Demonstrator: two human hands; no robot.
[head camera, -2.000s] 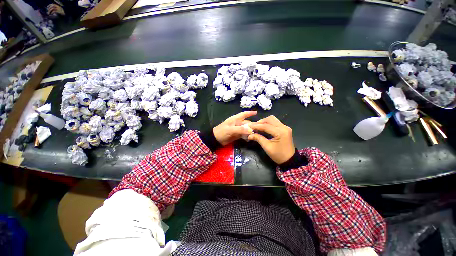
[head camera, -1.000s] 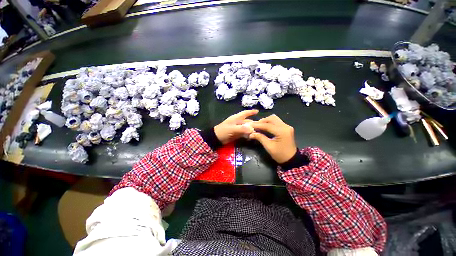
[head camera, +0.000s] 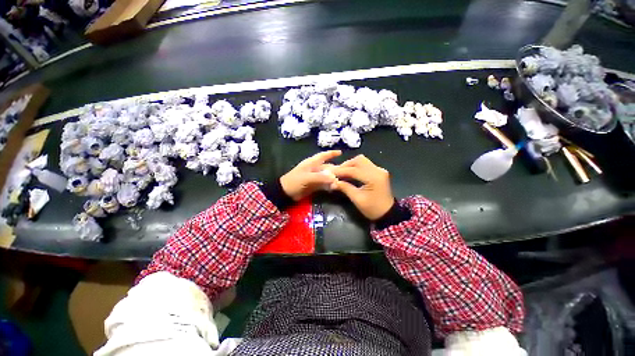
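Observation:
My left hand (head camera: 305, 178) and my right hand (head camera: 365, 186) meet fingertip to fingertip above the bench, just beyond a red mat (head camera: 291, 233). Between the fingertips is a tiny pale piece (head camera: 330, 179), mostly hidden by them. A large pile of grey-white ruffled pieces (head camera: 150, 142) lies at the left, some with dark or tan openings. A whiter group of ruffled pieces (head camera: 334, 111) lies beyond my hands. Small cream inserts (head camera: 420, 121) lie at that group's right end.
A translucent glue bottle (head camera: 492, 164) lies at the right, near thin sticks (head camera: 576, 164) and crumpled white tissue (head camera: 536, 124). A metal-rimmed bowl (head camera: 604, 130) heaped with grey-white pieces stands at far right. A pale strip (head camera: 390, 72) borders the belt. Cardboard tray (head camera: 24, 122) at far left.
The view has shifted, so the bench and its contents appear farther left, and more shows at the right. My hands keep the same pose, fingertips together on the small piece.

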